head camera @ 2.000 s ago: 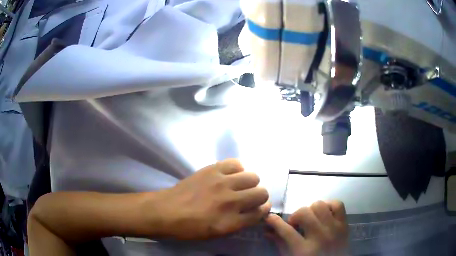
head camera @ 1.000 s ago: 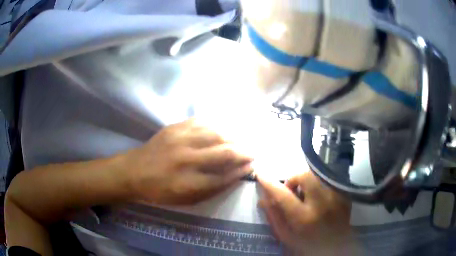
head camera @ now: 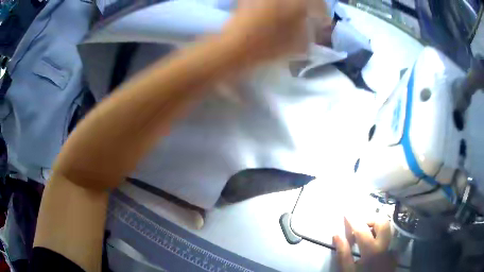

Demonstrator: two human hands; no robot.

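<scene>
A light grey-blue cloth panel (head camera: 201,143) lies across the machine table, its right part washed out by lamp glare. Dark cloth (head camera: 260,183) shows at its front edge. My left hand (head camera: 278,26) is blurred at the top centre, its forearm crossing above the panel; its grip is unclear. My right hand (head camera: 366,244) rests low at the right in the glare, fingertips down near the needle area of the white sewing machine (head camera: 424,133). Whether it pinches any cloth cannot be seen. The needle is hidden by glare.
A thin dark bent rod with a rounded end (head camera: 290,229) lies left of my right hand. A ruler strip (head camera: 175,241) runs along the front edge. Another grey-blue panel with a flap pocket (head camera: 50,71) lies at the left. Dark items are at the top right.
My left hand has left the seam area beside my right hand and moved up and away over the cloth. The view has shifted, with the machine head now further right. The dark front edge shows.
</scene>
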